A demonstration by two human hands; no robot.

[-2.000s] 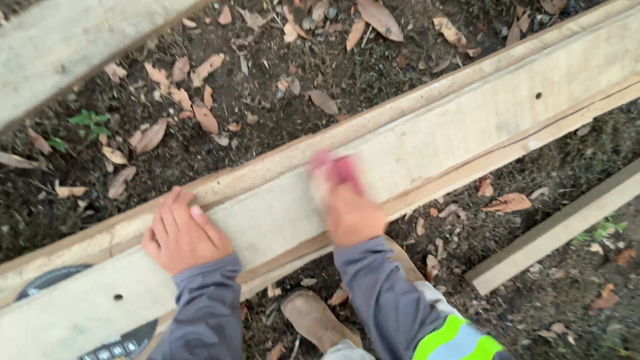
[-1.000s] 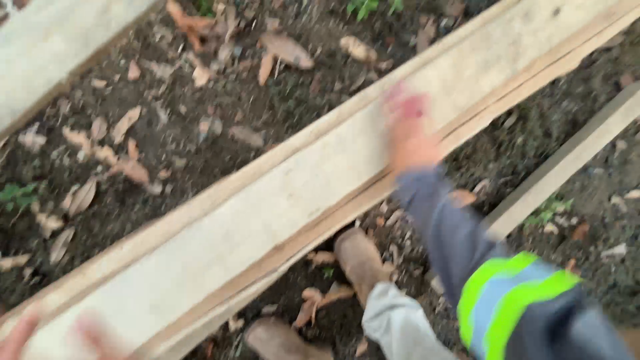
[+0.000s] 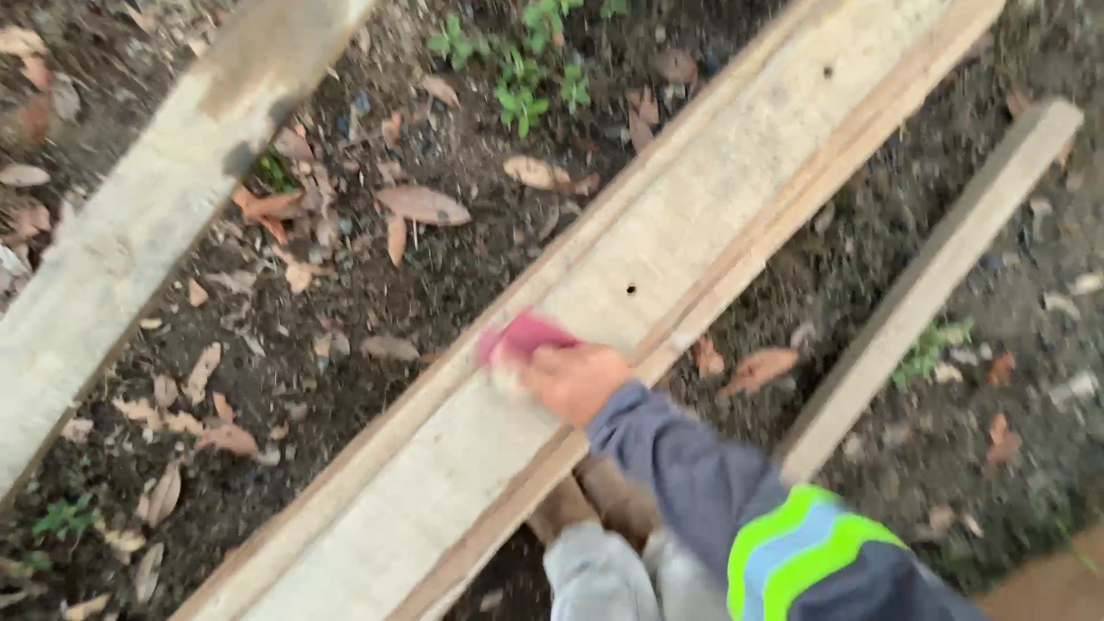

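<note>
My right hand is closed on a pinkish-red pad or cloth, blurred, that lies against the upper face of a long pale wooden board. The board runs diagonally from lower left to upper right, with small dark holes in its face. Browner wooden edges show along both of its sides. A grey-blue sleeve with a lime and silver reflective band covers my right arm. My left hand is out of the frame.
A wide weathered plank lies on the soil at the left. A narrower wooden batten lies at the right. Dry leaves and small green plants dot the ground. My boots are partly hidden below the board.
The view has shifted along the board toward its upper right part. My left hand, on the board two seconds ago, has left the frame. The pad remains in my right hand, farther along the board.
</note>
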